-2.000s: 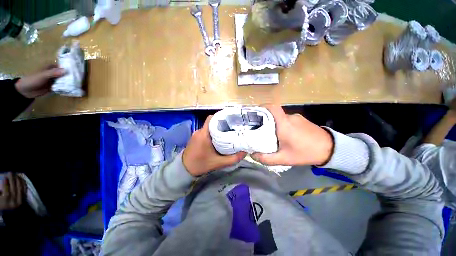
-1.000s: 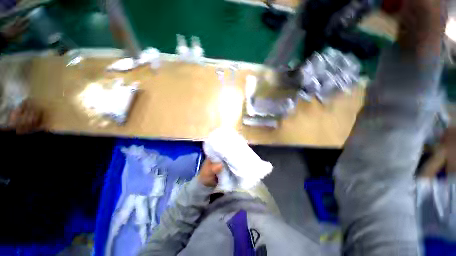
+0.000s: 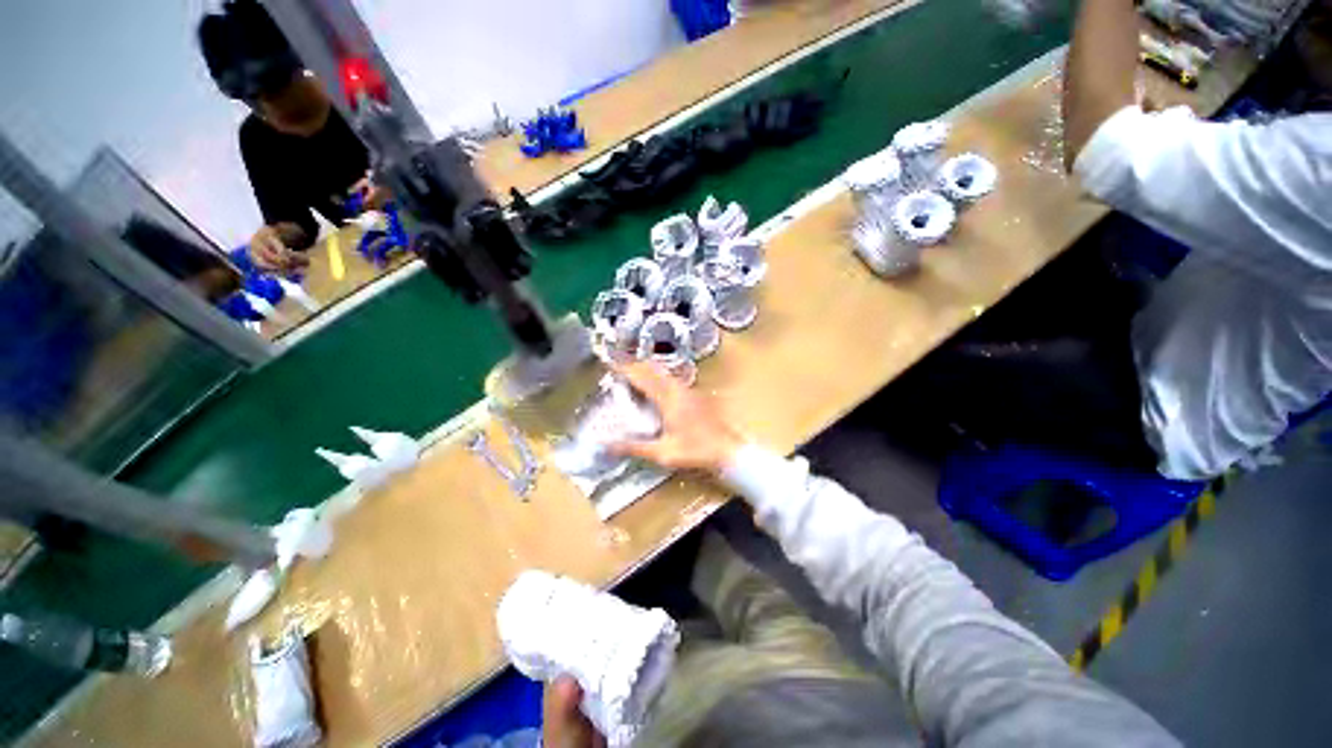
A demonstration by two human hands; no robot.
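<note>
My left hand (image 3: 565, 716), partly cut off by the bottom edge, holds a white hollow moulded part (image 3: 592, 643) lying sideways off the bench's front edge. My right hand (image 3: 684, 417) reaches across the bench with its thumb and fingers around another white-grey part (image 3: 611, 424). That part sits on the pale support block (image 3: 631, 490), beside and partly under the tan press block (image 3: 538, 377). The contact between block and part is hard to see.
Ridged tubes (image 3: 684, 300) stand just beyond my right hand, and more tubes (image 3: 923, 216) stand farther right. Two wrenches (image 3: 504, 460) lie left of the press. The dark press arm (image 3: 460, 219) rises above. A person's arm (image 3: 1103, 88) is at right; a blue stool (image 3: 1074, 504) is below.
The view has swung to the right. My right arm has come down from the raised position at upper right, and that hand is now at the part by the press. My left hand still holds its part.
</note>
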